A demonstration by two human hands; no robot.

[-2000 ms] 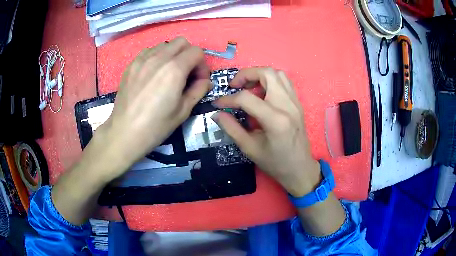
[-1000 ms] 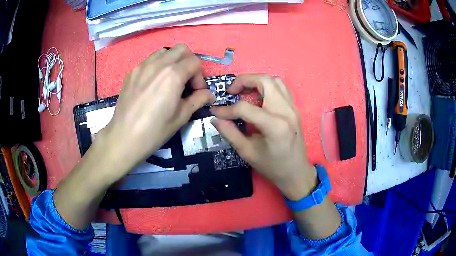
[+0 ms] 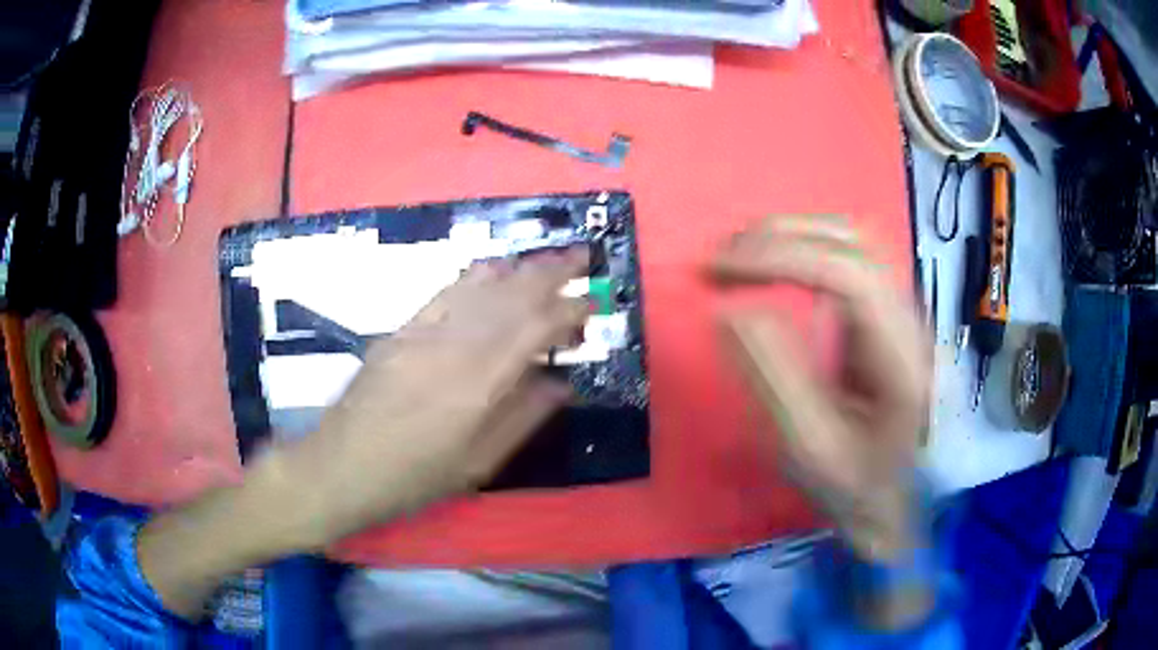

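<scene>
The opened tablet (image 3: 610, 451) lies on the red mat, with silver-white battery panels, a black band and a green patch at its right end. My left hand (image 3: 445, 362) is over the tablet's middle and right part, blurred; its fingertips are near the green patch, and whether it holds anything is unclear. My right hand (image 3: 825, 343) is off the tablet to the right, above the mat, strongly blurred, with thumb and fingers apart; nothing shows in it. A loose flex cable (image 3: 546, 137) lies on the mat above the tablet.
Papers (image 3: 508, 57) lie at the top of the mat. Earphones (image 3: 165, 159) and a tape roll (image 3: 70, 378) are at left. An orange and black tool (image 3: 994, 248), a pale roll (image 3: 950, 95) and a round container (image 3: 1039, 377) are on the white area at right.
My right hand has left the tablet and moved right, over the mat. My left hand has moved down and right over the tablet. The board end and the whole flex cable are uncovered.
</scene>
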